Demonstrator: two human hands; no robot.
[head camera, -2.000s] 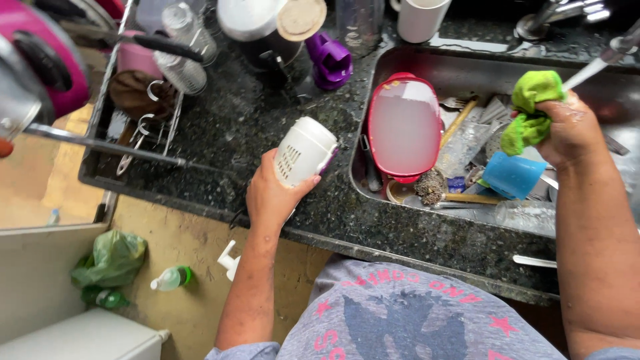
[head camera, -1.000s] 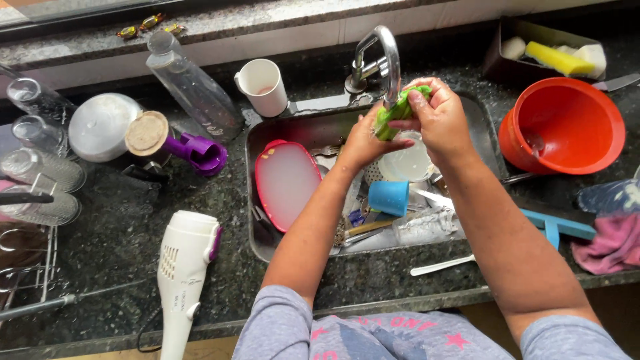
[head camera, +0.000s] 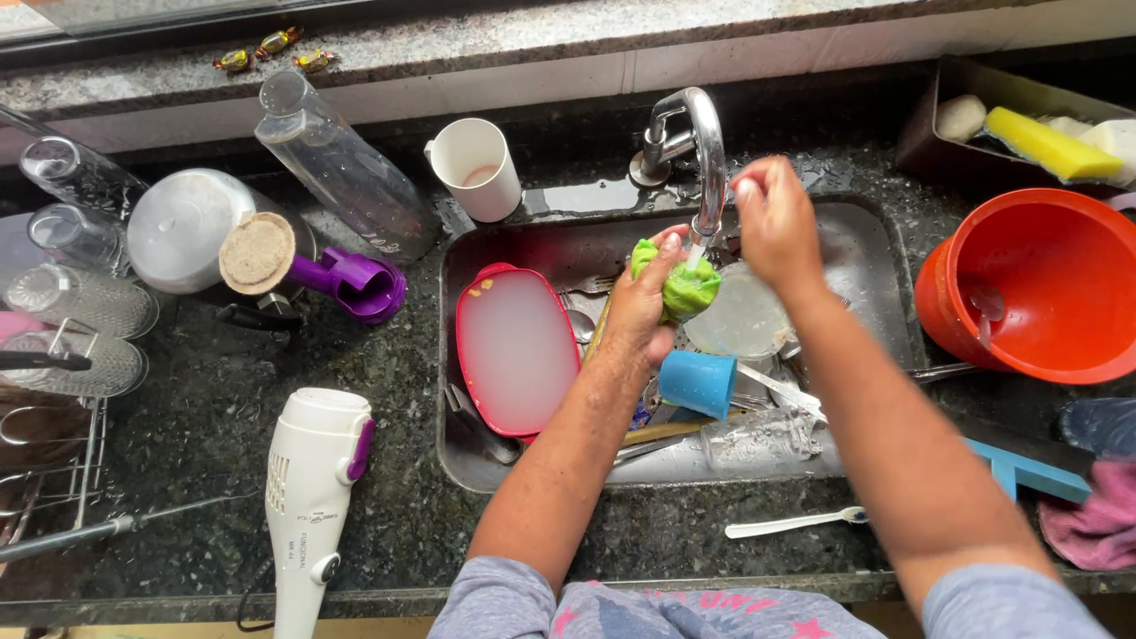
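Observation:
My left hand (head camera: 646, 302) holds a bunched wet green cloth (head camera: 685, 286) under the spout of the chrome faucet (head camera: 707, 160), and water runs onto it. To the right of the spout, my right hand (head camera: 777, 222) is raised with its fingers curled, apart from the cloth; whether anything is inside it cannot be seen. Below, the steel sink (head camera: 874, 257) holds a red-rimmed container (head camera: 517, 351) of cloudy liquid, a blue plastic cup (head camera: 698, 383), a clear bowl (head camera: 741, 311), a clear glass (head camera: 761, 439) and cutlery. The white hand blender body (head camera: 312, 497) lies on the counter at left.
A white mug (head camera: 479, 173) and a tall clear bottle (head camera: 346, 169) stand behind the sink. Left are a metal pot (head camera: 186, 231), a purple plastic part (head camera: 368, 286) and glasses by a wire rack (head camera: 89, 453). Right are an orange bowl (head camera: 1047, 284), a sponge holder (head camera: 932, 133) and a white spoon (head camera: 790, 524).
My left hand has let go of the blender body, which now lies on the counter, and holds the green cloth that was in my right hand. My hands have moved apart. The view has swung right.

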